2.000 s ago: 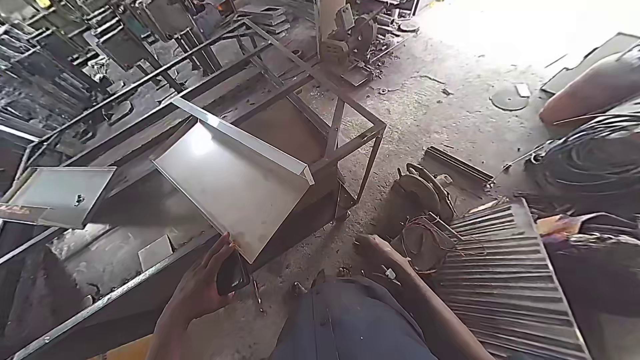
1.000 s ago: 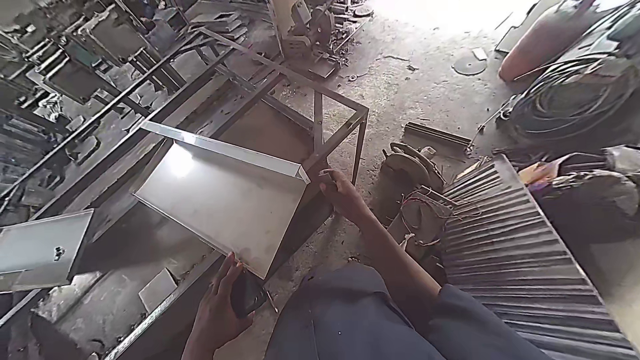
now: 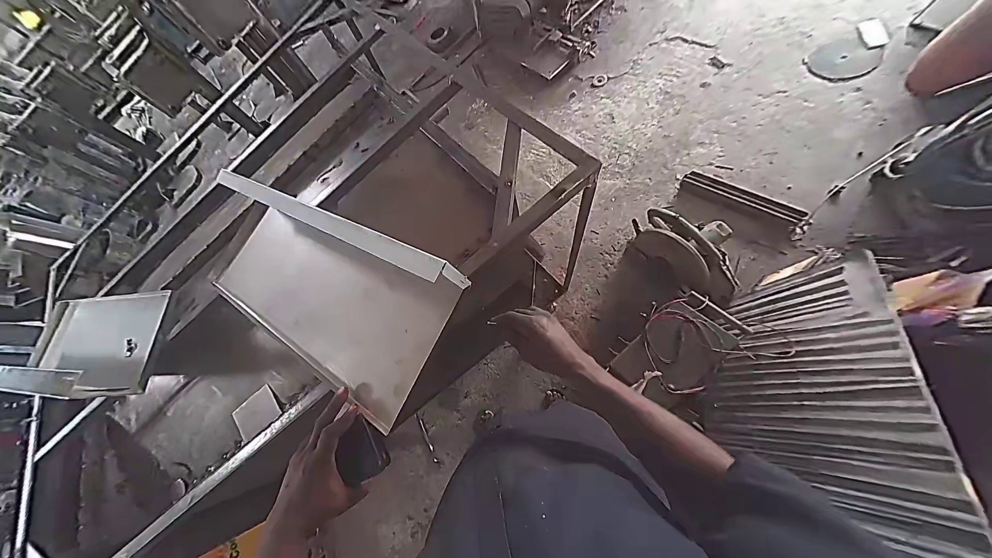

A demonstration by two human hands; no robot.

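Note:
A sheet-metal panel with folded edges (image 3: 341, 310) lies tilted across a welded metal frame (image 3: 542, 213). At its lower corner is my left hand (image 3: 318, 457), which holds a dark object (image 3: 363, 453), perhaps a phone; its fingertips are at the panel's edge. My right hand (image 3: 539, 337) is to the right of the panel, apart from it, with its fingers bent near the frame's lower side. Whether something thin is between those fingers cannot be told. A smaller metal panel (image 3: 105, 341) with a small fitting on it lies at the left.
A round-bodied machine (image 3: 682, 256) with loose wires (image 3: 666, 333) stands on the floor at right, beside a corrugated metal sheet (image 3: 837, 411). Behind it lie metal channels (image 3: 740, 203). Farther back are a flat disc (image 3: 843, 58) and a reddish cylinder (image 3: 949, 54). Metal parts crowd the upper left.
One second ago my right hand was at the panel's right corner; now it is lower and away from it. My left hand stays at the lower corner with the dark object.

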